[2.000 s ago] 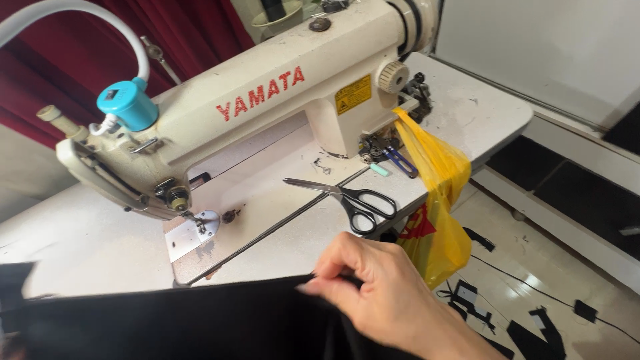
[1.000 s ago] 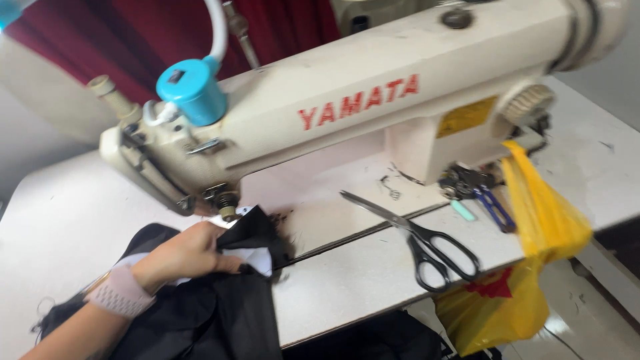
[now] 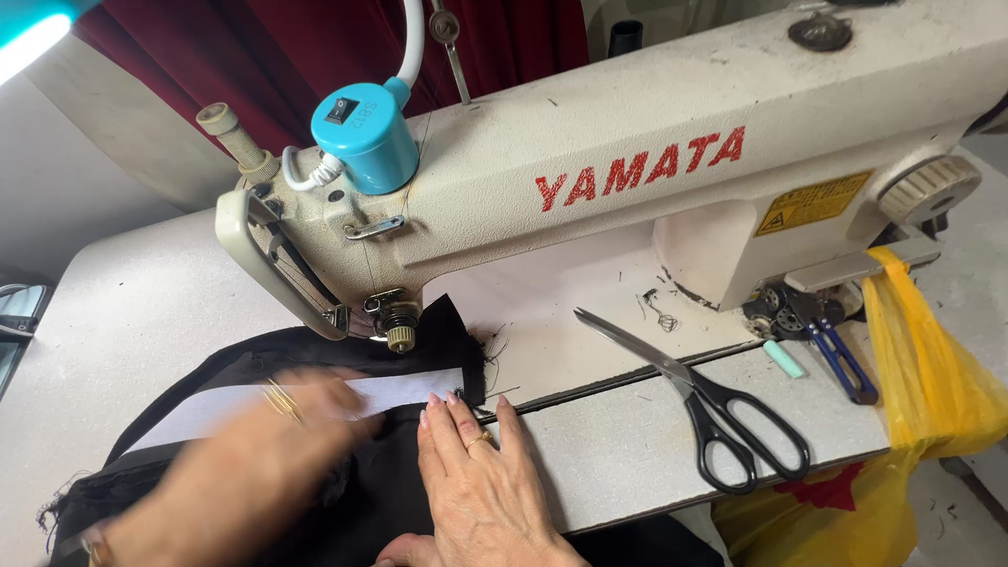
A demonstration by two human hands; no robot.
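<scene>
Black fabric point(image 3: 386, 465) with a white strip point(image 3: 417, 387) along it lies on the sewing machine's bed, its upper edge by the needle area of the Yamata sewing machine point(image 3: 583, 157). My right hand point(image 3: 480, 480) rests on the fabric, fingertips at the right end of the white strip, thumb partly cut off by the frame edge. My left hand point(image 3: 315, 409), blurred by motion, is over the middle of the strip; its fingers are too smeared to tell whether they grip it. The presser foot is hidden behind the machine head and fabric.
Black-handled scissors point(image 3: 685, 378) lie open right of my right hand. Beyond them are thread snips point(image 3: 839, 358), a mint-green piece point(image 3: 783, 359) and a yellow plastic bag point(image 3: 906, 354) hanging at the table's edge. A turquoise lamp base point(image 3: 366, 138) sits on the machine head.
My right hand, out of view one second ago, now lies on the fabric. The white strip shows at greater length along the black fabric. The scissors have stayed on the table.
</scene>
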